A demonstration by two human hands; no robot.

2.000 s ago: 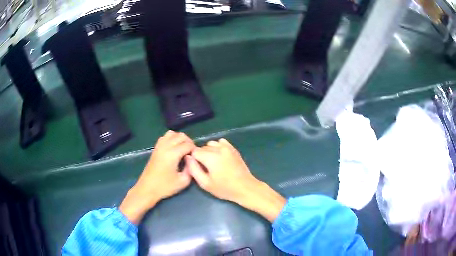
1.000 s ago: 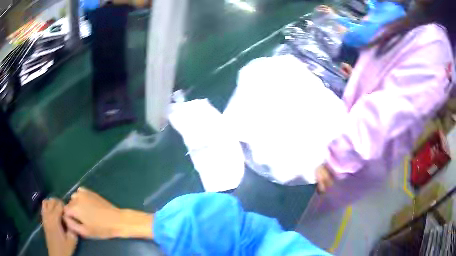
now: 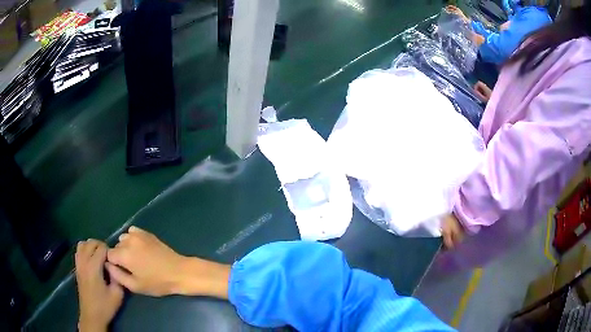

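Observation:
My left hand (image 3: 97, 285) and my right hand (image 3: 146, 262) are together at the lower left, fingers curled and touching, over the near edge of the dark green worktop (image 3: 188, 224). The fingers hide whatever may be between them. A black open-lidded box (image 3: 153, 146) stands beyond them, its long flap upright and its shallow tray toward me. Another black open box (image 3: 48, 256) is at the left edge, dark and partly cut off.
A pale metal post (image 3: 249, 78) rises right of the box. A crumpled white sheet (image 3: 317, 201) and a large white bundle in clear plastic (image 3: 408, 149) lie to the right. A person in a pink smock (image 3: 531, 142) stands beside them. Striped stacks (image 3: 78, 65) are at the upper left.
The view has swung right since the first frame, so my hands now show at the lower left. They stay together. The white bundle and pink-smocked person have come into fuller view.

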